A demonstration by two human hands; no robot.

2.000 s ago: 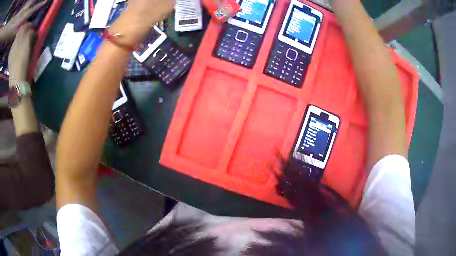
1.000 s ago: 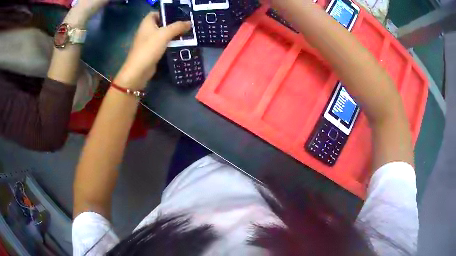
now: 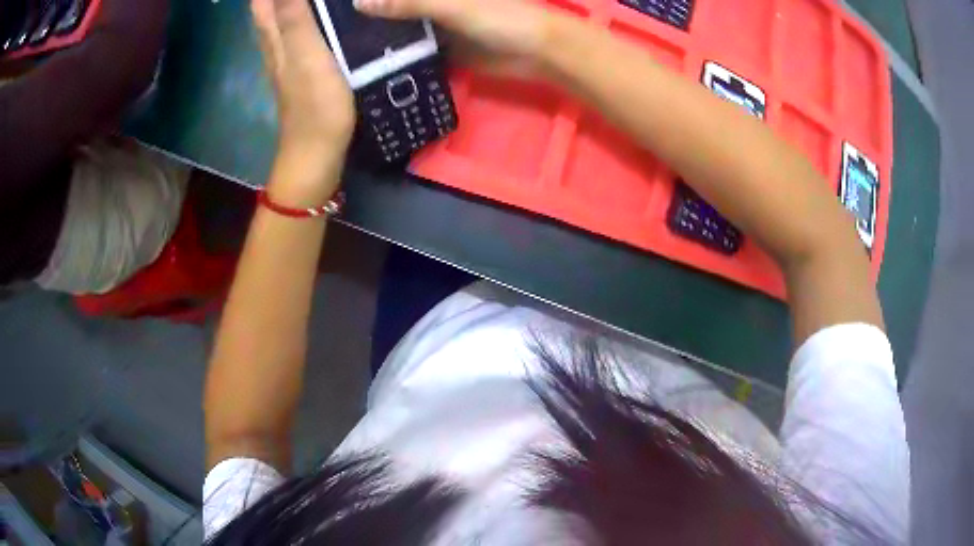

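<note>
My left hand holds a keypad phone by its left side, near the top edge of the picture. The phone's screen is dark, with a white surround and a black keypad below. My right hand reaches across to the phone's upper part; its fingers are at the screen, partly cut off by the top edge. The red phone tray lies to the right. It holds a phone partly hidden under my right forearm, a phone with a lit screen at the right, and another phone at the top.
The green bench's pale front edge runs slanting below the tray. A coworker's dark sleeve is at the left, beside another red tray of phones. Red material hangs at a seat below. A grey box stands at the lower left.
The view has shifted over the bench. My right hand has come left from beyond the tray to the phone. My left hand now holds that phone along its side.
</note>
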